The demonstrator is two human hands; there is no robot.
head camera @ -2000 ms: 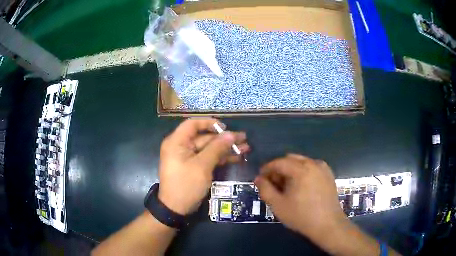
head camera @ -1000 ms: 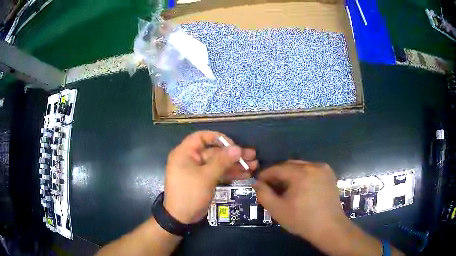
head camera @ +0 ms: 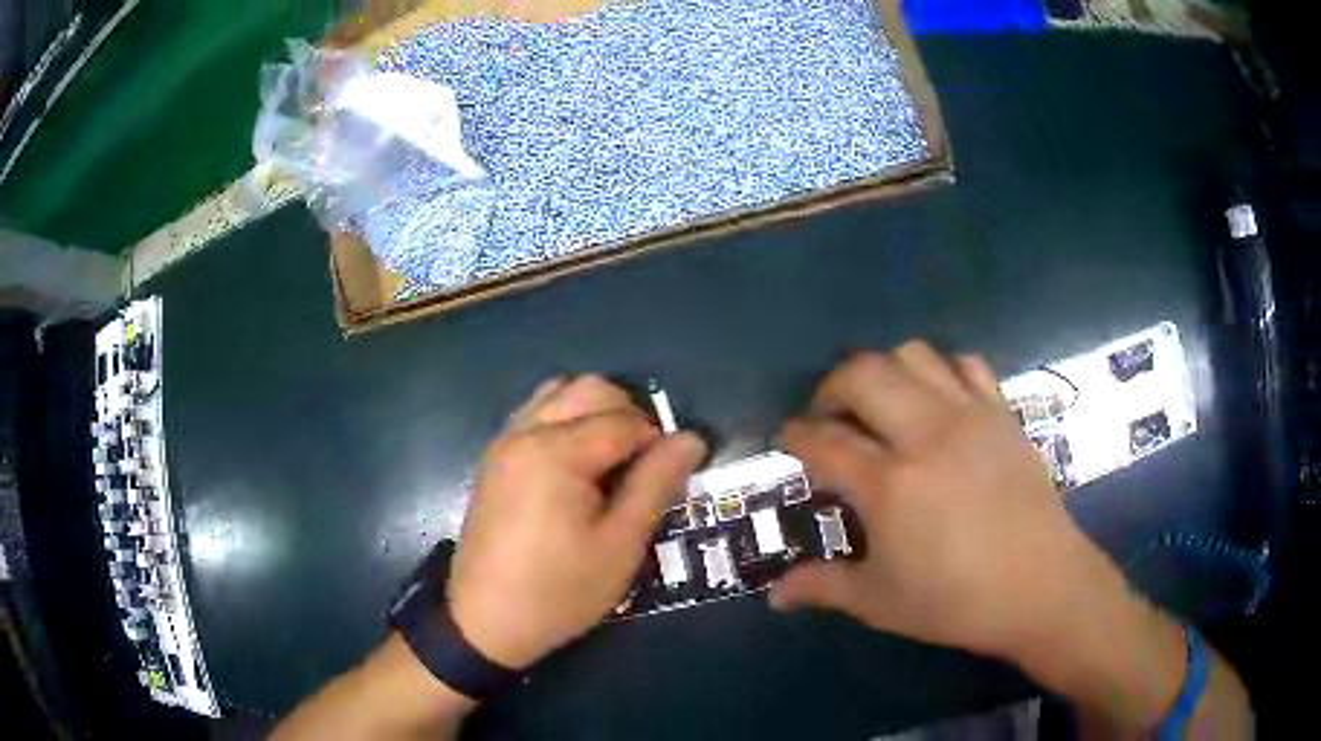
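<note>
A long white housing (head camera: 1162, 379) with a dark circuit board (head camera: 740, 568) in it lies tilted on the dark mat, its right end higher. My left hand (head camera: 558, 507), with a black wristband, covers the left part of the housing and holds a thin white stick (head camera: 664, 410) between thumb and fingers. The stick points up. My right hand (head camera: 942, 507), with a blue wristband, is over the housing's middle-right, thumb at the near edge and fingers at the far edge. The board shows pale blocks between my hands.
A brown carton (head camera: 648, 249) full of small blue-grey screws (head camera: 652, 116) stands beyond my hands, with a clear plastic bag (head camera: 380, 138) on its left corner. Another housing unit (head camera: 138, 507) lies at far left. A coiled blue cord (head camera: 1205, 550) is at right.
My hands have parted. The right hand has moved onto the housing, and the left hand has lowered over its left part. The housing now lies more tilted. The view has shifted, with the carton further up-left.
</note>
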